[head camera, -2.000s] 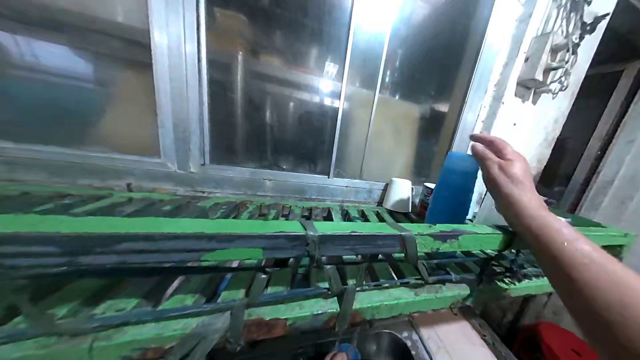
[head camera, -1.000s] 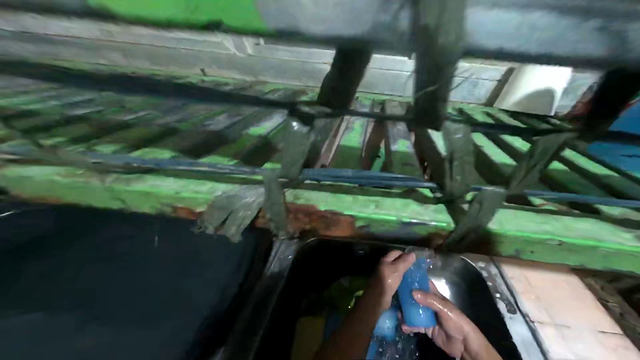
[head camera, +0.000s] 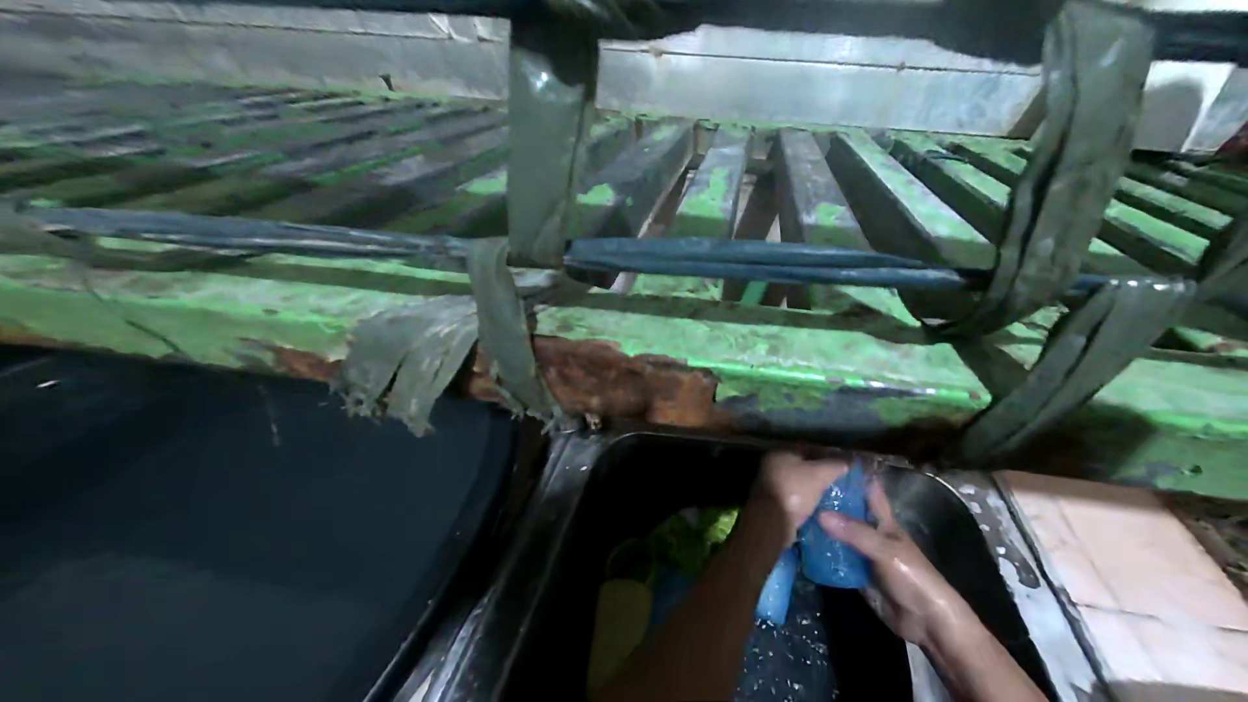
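Note:
Over a metal sink (head camera: 575, 487), my left hand (head camera: 795, 492) is at the upper end of a wet blue plastic cup (head camera: 837, 541). My right hand (head camera: 897, 565) grips the same cup from the right, its thumb across the side. Just below and left of the cup is another light blue item (head camera: 777, 588), partly hidden by my left arm. Water drops splash beneath. Green leafy-looking material (head camera: 692, 536) and a yellowish item (head camera: 619, 624) lie deeper in the sink, blurred.
A green slatted rack (head camera: 829, 341) with peeling paint crosses above the sink, bound with grey strips (head camera: 551, 146) and a dark cable (head camera: 760, 261). A dark flat surface (head camera: 214, 546) lies left, pale tiles (head camera: 1121, 556) right.
Two seconds ago a raised hand was beside a blue item on the rack. One second ago both hands held the blue cup over the sink, as now. The view has tilted down since the first frame.

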